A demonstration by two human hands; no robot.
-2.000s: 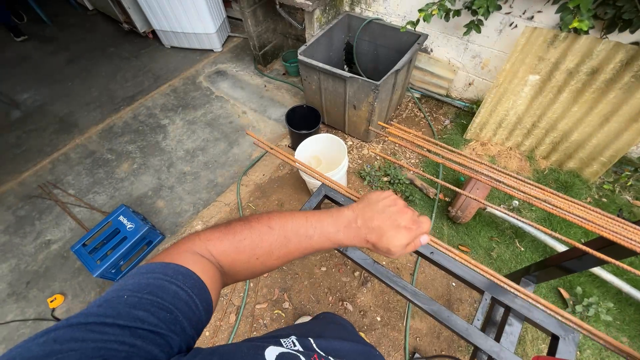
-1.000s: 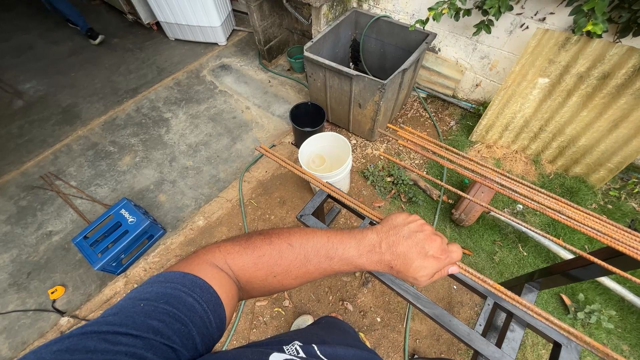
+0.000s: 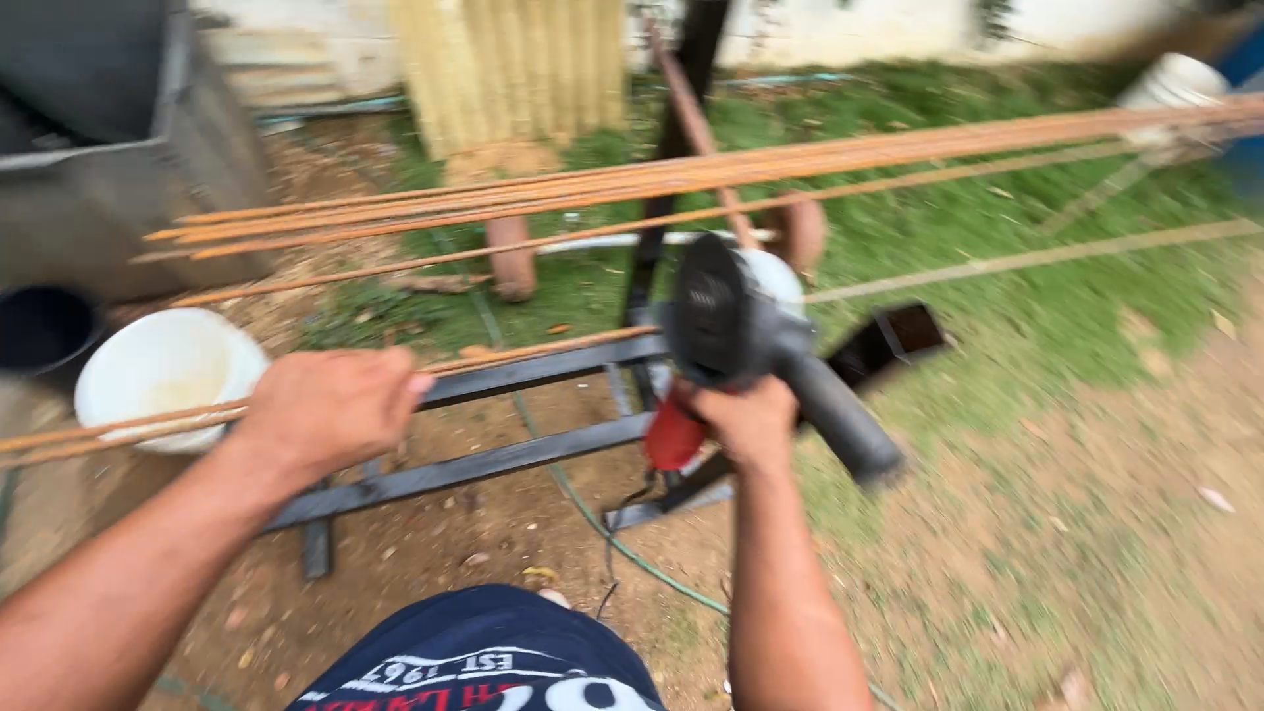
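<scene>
My left hand [image 3: 331,405] is closed around thin rusty steel rebars [image 3: 553,349] lying along the upper rail of a black metal frame [image 3: 533,380]. To the right, my right hand [image 3: 746,420] grips the red body of an angle grinder [image 3: 716,316]; its dark round guard faces up and its black side handle points down to the right. The grinder is blurred and whether its disc turns cannot be told. Beyond the frame, a bundle of longer rusty rebars [image 3: 592,183] runs across the view.
A white bucket [image 3: 173,370] stands under the rebar ends at left, beside a black bucket [image 3: 44,331] and a large grey bin [image 3: 212,168]. A green hose [image 3: 652,568] crosses the ground below the frame. Behind lean yellowish corrugated sheets [image 3: 513,79]. A black post [image 3: 657,227] rises mid-view.
The view has swung to the right. My right hand and the angle grinder are now in sight. My left hand still holds the rebars.
</scene>
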